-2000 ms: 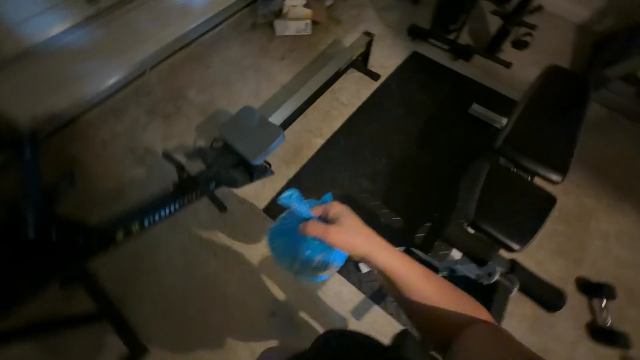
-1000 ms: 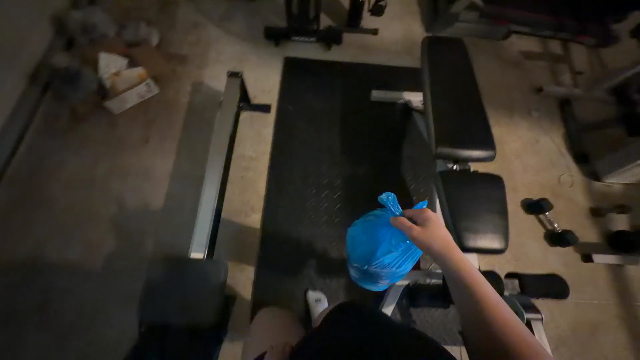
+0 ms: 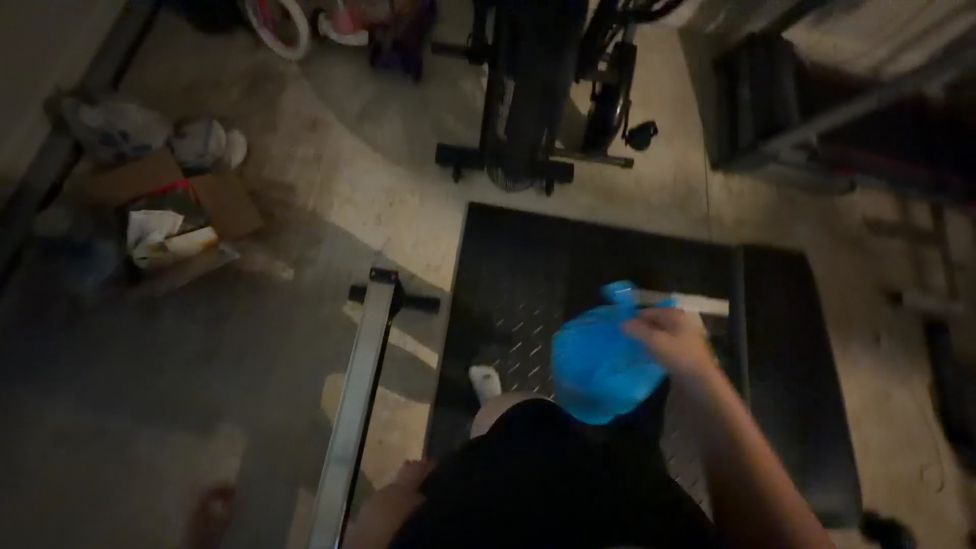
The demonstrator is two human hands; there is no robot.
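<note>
My right hand [image 3: 667, 335] is closed on the gathered neck of a blue plastic bag [image 3: 606, 370]. The bag looks rounded and full; its contents are hidden. It hangs in front of my dark clothing, above a black textured mat [image 3: 511, 305]. Low in the view, beside the clothing and near a rowing machine's rail [image 3: 354, 427], a dim patch of skin appears to be my left hand [image 3: 410, 474]; its fingers are too blurred to read. A foot in a white sock [image 3: 485, 381] rests on the mat.
An open cardboard box [image 3: 225, 202] with papers and stuffed bags [image 3: 114, 130] lies at the left. An exercise bike [image 3: 534, 91] stands beyond the mat. A child's bike wheel [image 3: 278, 27] is at the top. Dark gym equipment [image 3: 762, 99] stands at the right.
The view has shifted forward, bringing the exercise bike and the box nearer, while the black bench has left it. My right hand keeps hold of the blue bag throughout.
</note>
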